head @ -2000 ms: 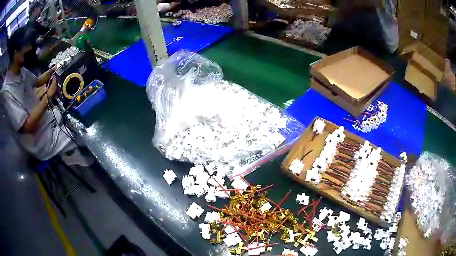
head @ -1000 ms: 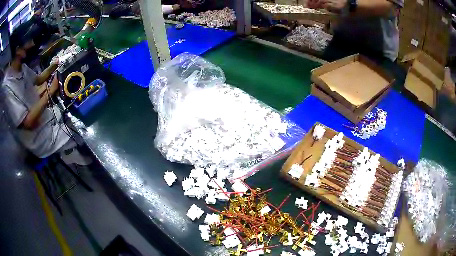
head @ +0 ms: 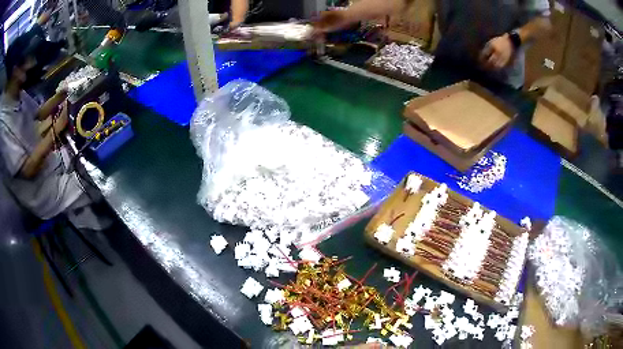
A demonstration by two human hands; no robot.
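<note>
Neither of my hands is in the picture. A tangled pile of wired brass contacts (head: 335,293) with red wires lies nearest in front of me, with white covers (head: 256,249) beside and among it. Loose white housings (head: 444,317) lie to its right. A large clear plastic bag (head: 273,170) full of white parts lies behind the pile. A cardboard tray of finished modules (head: 372,238) stands at the right, with white rows between red-brown wire bands. A smaller clear bag (head: 563,269) of white parts lies right of the tray.
Empty cardboard trays (head: 464,116) are stacked on a blue sheet (head: 533,177), beside a small heap of wired modules (head: 486,172). A metal post (head: 198,48) stands behind the large bag. A seated person (head: 34,136) is at left near a blue basket (head: 111,140). Another person's arm (head: 369,13) reaches across the back.
The view has shifted slightly, so the bench items sit further left. The person across the bench came into view and now stretches an arm to the left. The parts in front look unchanged.
</note>
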